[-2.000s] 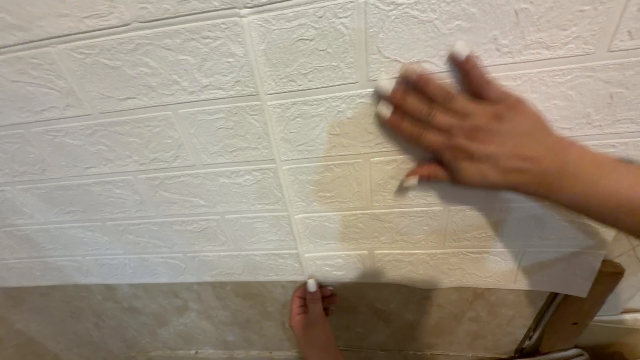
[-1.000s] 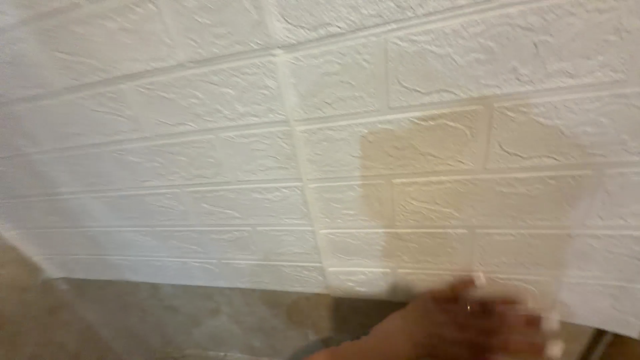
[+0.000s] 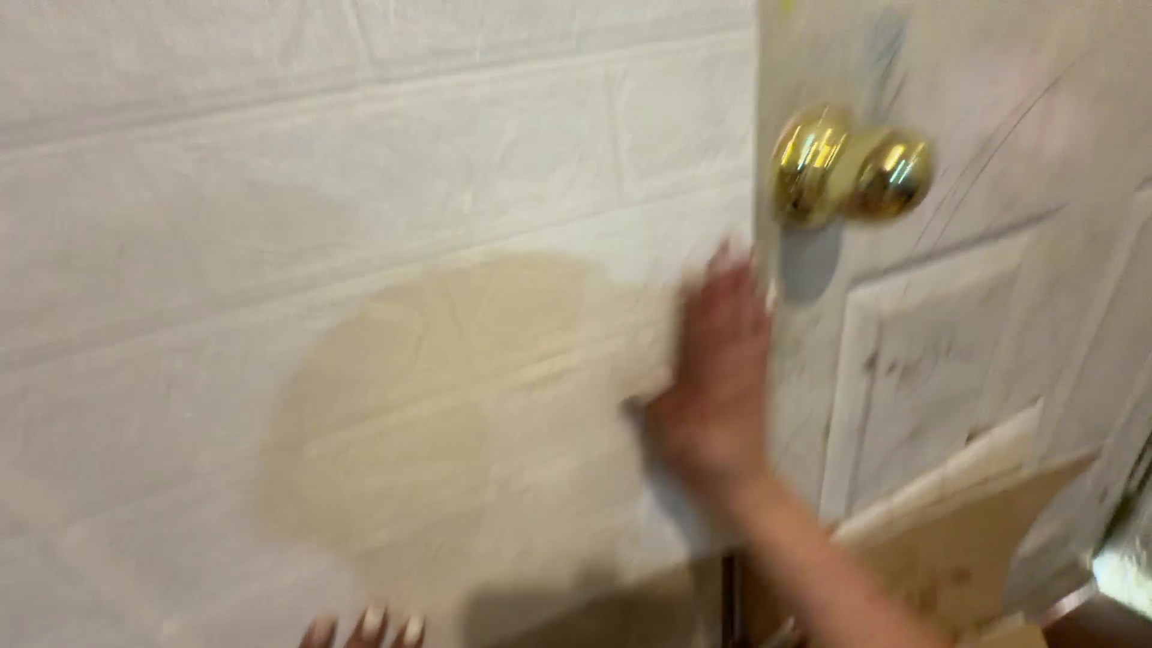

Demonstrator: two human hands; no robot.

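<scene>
White brick-patterned wall panel (image 3: pixel 522 135) covers the wall at the left and middle, its right edge running down beside a door. My right hand (image 3: pixel 720 387) lies flat near that edge, fingers upward and blurred, holding nothing. Of my left hand (image 3: pixel 364 630) only a few fingertips with pale nails show at the bottom edge, over the lower part of the panel; the rest is out of view, so what it may hold is hidden. A tan-looking shadow patch (image 3: pixel 405 405) lies across the panel between the hands.
A scuffed white panelled door (image 3: pixel 945 342) with a shiny brass doorknob (image 3: pixel 886 175) is right of the panel. Below my right forearm, a brown cardboard piece (image 3: pixel 945 549) leans by the door. A dark shadow falls low on the wall.
The view has swung to the right, bringing the door and its knob into sight. My right hand is now at the panel's right edge; earlier it lay on the panel's middle.
</scene>
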